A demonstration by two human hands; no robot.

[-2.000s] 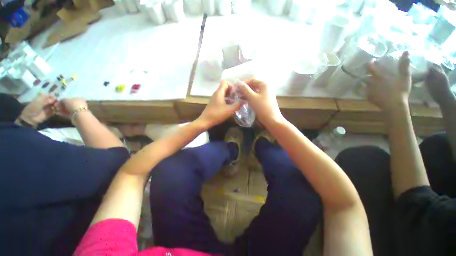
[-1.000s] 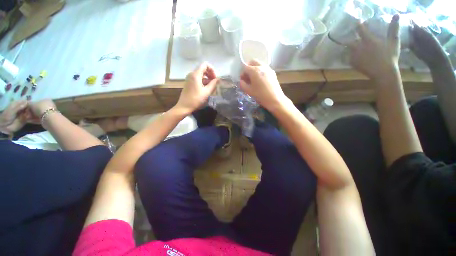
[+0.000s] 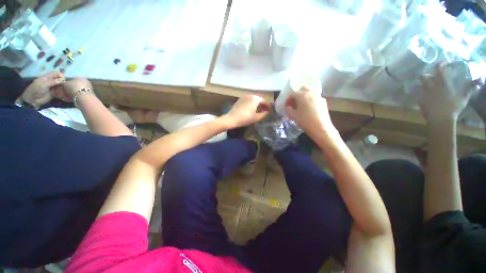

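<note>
My right hand (image 3: 309, 111) grips a white cup (image 3: 305, 83) by its near side, above the table's front edge, with the open rim facing up. A clear plastic bag (image 3: 280, 131) hangs crinkled below and between my hands. My left hand (image 3: 249, 111) has its fingertips pinched at the bag's upper left edge. The bag's mouth is too blurred to make out. Several white cups, one of them here (image 3: 284, 47), stand on the white table behind my hands.
Many film-wrapped cups (image 3: 418, 53) crowd the table at right, where a neighbour's hand (image 3: 441, 95) holds one. At left, another person's hands (image 3: 61, 91) are near small coloured pieces (image 3: 132, 67). A bottle (image 3: 370, 141) stands below the table edge.
My hands were together on the bunched bag; now they are apart and the bag hangs spread. My right hand has taken hold of a cup. The view has shifted.
</note>
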